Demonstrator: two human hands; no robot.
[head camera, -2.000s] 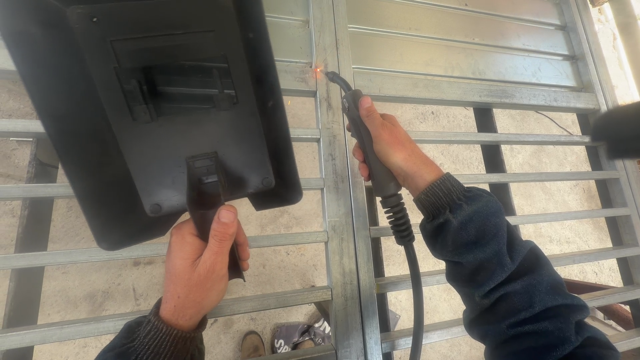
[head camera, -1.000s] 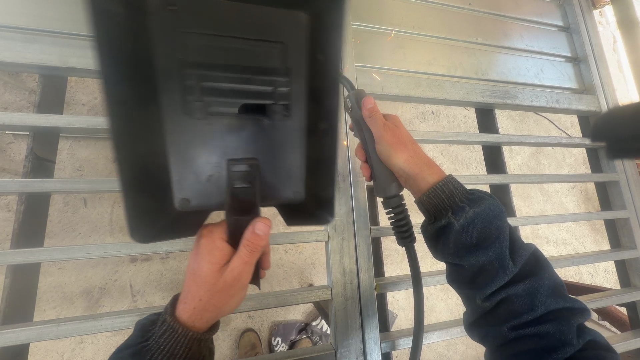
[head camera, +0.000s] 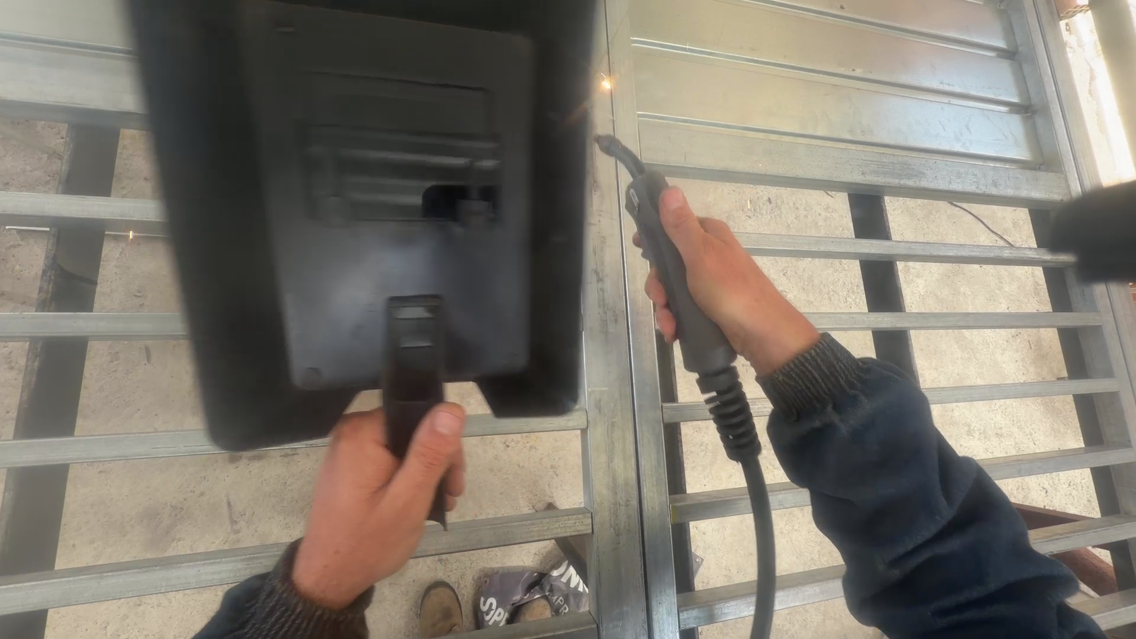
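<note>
My left hand (head camera: 382, 497) is closed around the handle of a black hand-held welding shield (head camera: 408, 257), which covers much of the upper left. In my right hand (head camera: 719, 275) is a MIG welding torch (head camera: 679, 266), its neck pointing up and left. The torch nozzle (head camera: 605, 144) is over the long upright tube (head camera: 612, 355) of a galvanized steel frame, just right of the shield's edge. Whether it touches the metal cannot be told. A small orange spark (head camera: 606, 82) glows above the nozzle. The torch cable (head camera: 761, 550) hangs down from the grip.
Horizontal steel bars (head camera: 958, 321) cross on both sides of the uprights, with ribbed sheet panels (head camera: 825, 62) above. Dark support beams (head camera: 879, 275) run beneath, over a concrete floor. Below are a shoe (head camera: 441, 608) and a printed bag or cloth (head camera: 532, 596). A blurred dark object (head camera: 1096, 232) juts in at right.
My left hand has moved the shield right, from left of the uprights to beside the torch. The bright glow at the torch tip two seconds ago is gone from the tip. My right hand has stayed nearly in place.
</note>
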